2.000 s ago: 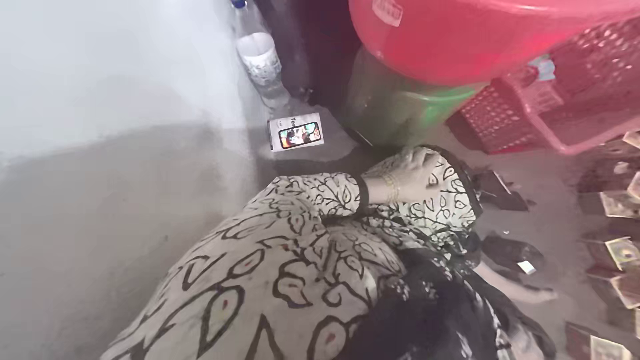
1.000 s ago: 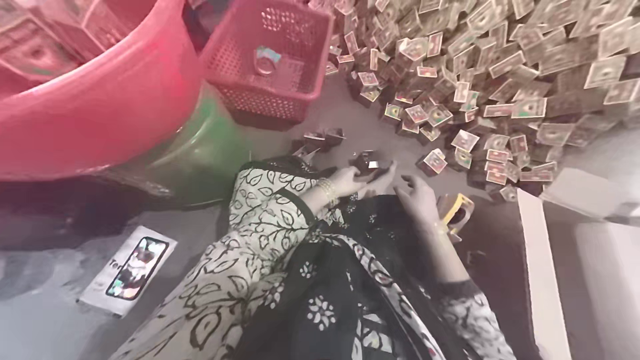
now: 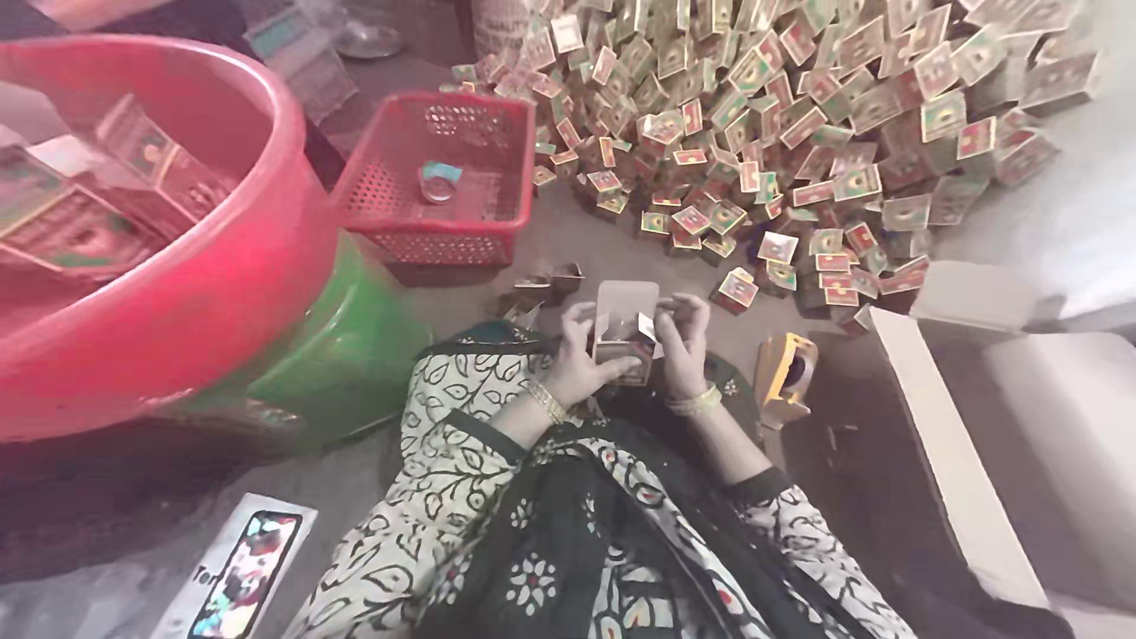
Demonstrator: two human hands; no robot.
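A small printed cardboard box (image 3: 628,342) with its pale top flap raised is between my hands, above my lap. My left hand (image 3: 579,357) grips its left side, the thumb across the front. At the box's right edge my right hand (image 3: 683,344) has its fingers bent by a small white flap; whether they pinch it is too blurred to tell. Just beyond the hands, small dark box pieces (image 3: 550,282) lie on the floor. A yellow tape dispenser (image 3: 788,377) is to the right of my right hand.
Many small printed boxes (image 3: 754,115) are heaped ahead. A red perforated basket (image 3: 444,231) holds a tape roll (image 3: 438,184). At left are a large red tub (image 3: 266,293) with printed boxes, a green container (image 3: 346,355) and a phone box (image 3: 240,568). An open carton (image 3: 958,461) stands right.
The view has swung a lot since two seconds ago. One second ago the hands were low over the lap around a small dark object; now an upright pale flap shows between them.
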